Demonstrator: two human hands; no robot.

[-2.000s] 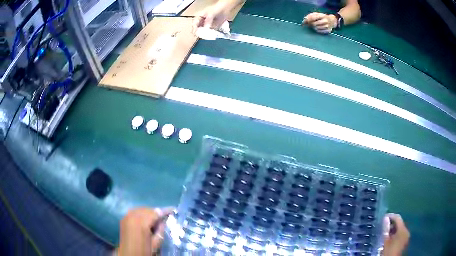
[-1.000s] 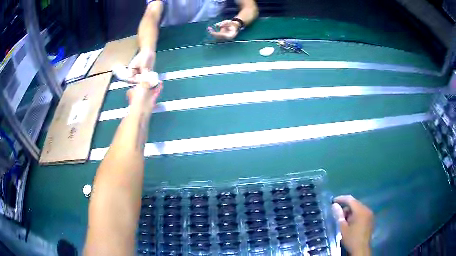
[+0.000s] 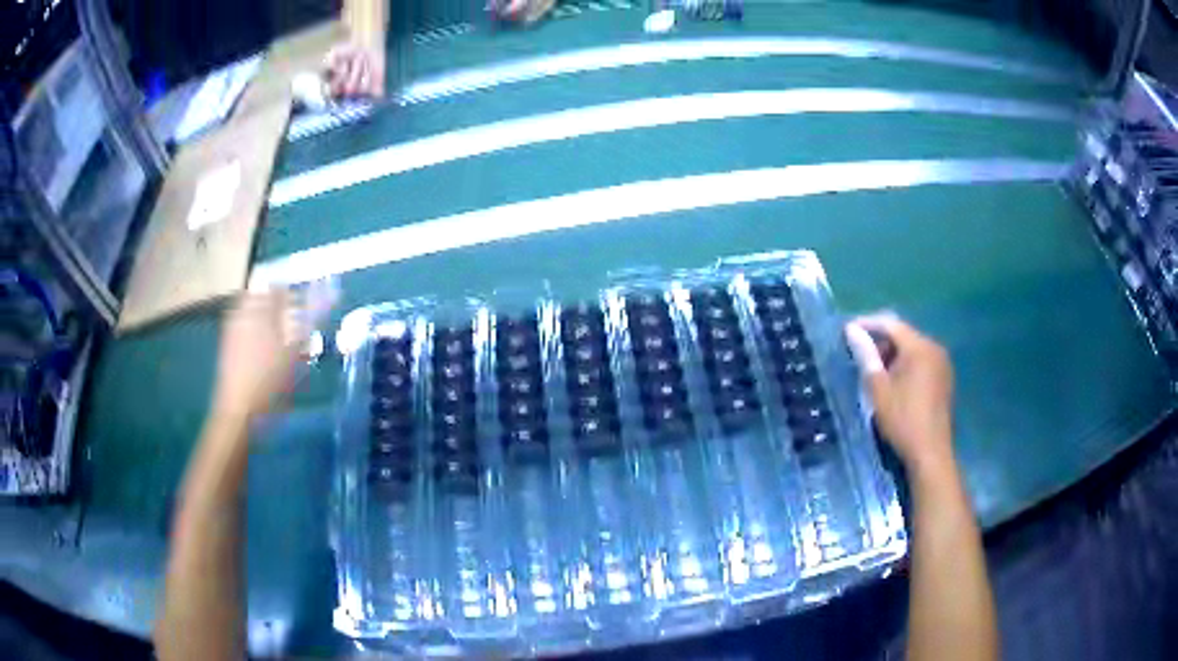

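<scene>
The clear blister tray (image 3: 620, 504) lies in front of me. Its seven columns hold black round units (image 3: 588, 381) on edge in the far part, while the near pockets show bare clear plastic. A small white piece (image 3: 375, 333) shows at the tray's far left corner. My left hand (image 3: 265, 349) is blurred, left of that corner, with a whitish blur at its fingers; I cannot tell whether it holds anything. My right hand (image 3: 907, 381) is just beyond the tray's right edge, fingers curled around a dark spot that may be an object or a gap.
Cardboard sheets (image 3: 194, 245) with a white label lie at the far left beside a metal frame (image 3: 97, 168). White strips (image 3: 646, 207) cross the green bench. Another person's hand (image 3: 353, 71) is at the far left. Stacked trays (image 3: 1130, 220) stand at the right edge.
My left hand has come back from the other person's hand to the tray's left side. The view has shifted and the tray shows more fully. My right hand remains beside the tray.
</scene>
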